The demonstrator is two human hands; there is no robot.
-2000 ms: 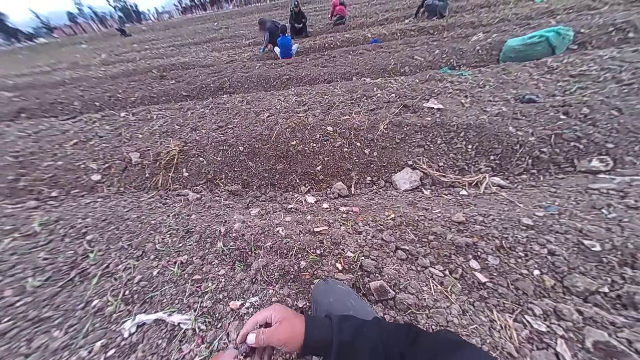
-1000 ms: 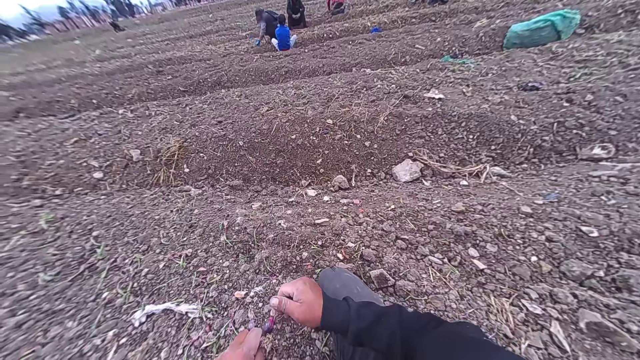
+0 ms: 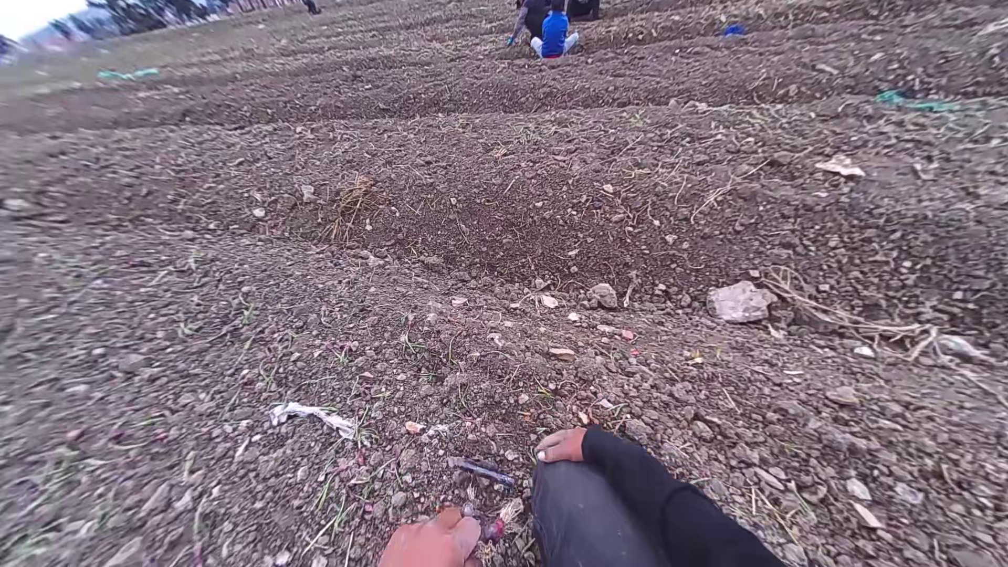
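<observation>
At the bottom centre, my left hand (image 3: 435,542) is closed by a small reddish-purple bulb with pale roots (image 3: 496,528), which looks like an onion and shows at its fingertips. My right hand (image 3: 562,446), in a black sleeve, lies at the dark-clothed knee (image 3: 587,512); its far fingers are hidden, so I cannot tell whether it holds anything. A thin dark stick-like object (image 3: 485,472) rests on the soil between the two hands. Small green shoots and reddish bits are scattered over the ground left of my hands.
Ridged, stony soil stretches ahead. A white scrap (image 3: 313,417) lies to the left, a pale rock (image 3: 741,302) and dry stalks (image 3: 846,316) to the right. Farther off are a seated person in blue (image 3: 554,33), others in dark clothing, and green material (image 3: 913,101).
My hands, close together one second ago, have moved apart. The right hand is now at the knee, while the left is low over the soil. The view has tilted and shifted left.
</observation>
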